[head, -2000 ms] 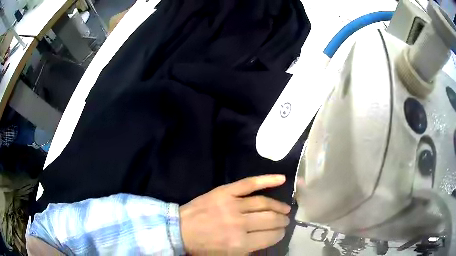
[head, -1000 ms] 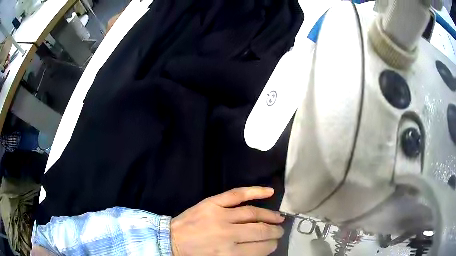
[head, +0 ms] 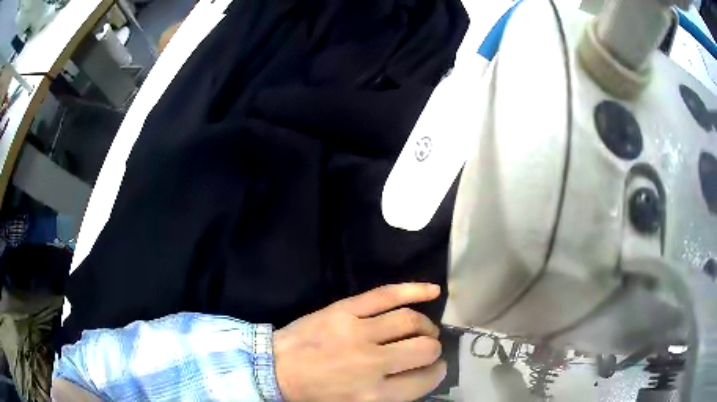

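Note:
The black garment (head: 259, 180) lies in a broad, creased mass over the white table, its right part beside the sewing machine head (head: 511, 188). My left hand (head: 365, 345) rests palm down on the garment's near right part, fingers a little apart and pointing right, fingertips close to the lower left edge of the machine head. It grips no visible fold. The needle area is hidden by the machine head. My right hand is not in view.
A white oval machine cover (head: 421, 157) juts over the garment beside the head. A blue tube (head: 497, 33) shows behind the head. Metal thread parts (head: 542, 365) are low at the right. Another work table (head: 59, 47) stands at upper left.
The machine head and oval cover sit further left in the picture than two seconds ago. My left hand stays on the garment, its fingers slightly more bent and spread than a second ago.

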